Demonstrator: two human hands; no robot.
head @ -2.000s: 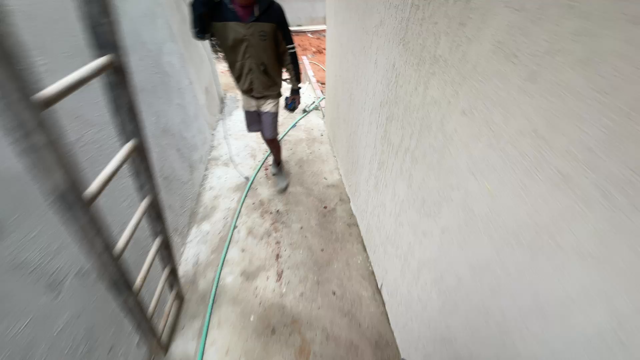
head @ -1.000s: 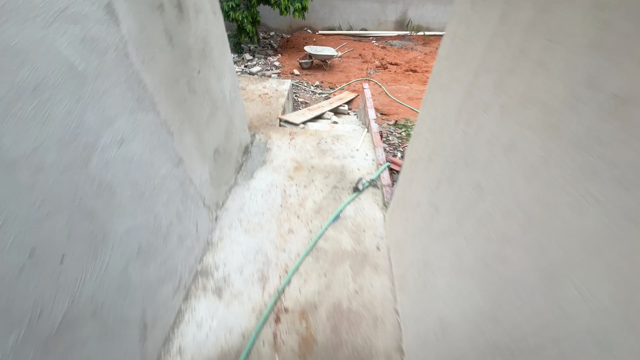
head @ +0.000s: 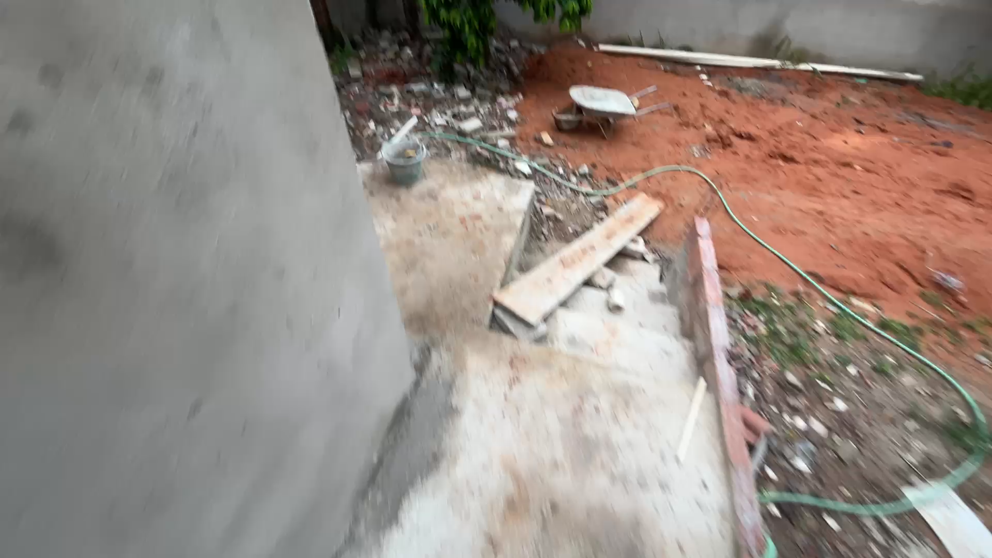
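Note:
Neither my left hand nor my right hand shows in the head view. A concrete walkway (head: 573,457) runs forward from the bottom of the view to a few steps (head: 620,333). Across the top of the steps, a wooden plank (head: 581,260) lies slantwise, smeared with reddish soil. A green hose (head: 806,271) winds over the soil on the right. A bucket (head: 404,163) with something pale sticking out of it stands on the concrete slab (head: 457,240) beyond the wall corner. Farther back, a wheelbarrow (head: 603,102) rests on red earth.
A grey plastered wall (head: 186,279) fills the left side. Along the right edge of the walkway runs a low brick wall (head: 717,349), with a thin pale stick (head: 692,418) beside it. Rubble (head: 434,101) lies under a leafy tree (head: 465,27). Long white poles (head: 759,60) lie by the back wall.
The view has moved forward out of the passage and swung; the right wall has left it. The person seen walking two seconds ago is out of view. The bucket has come into view.

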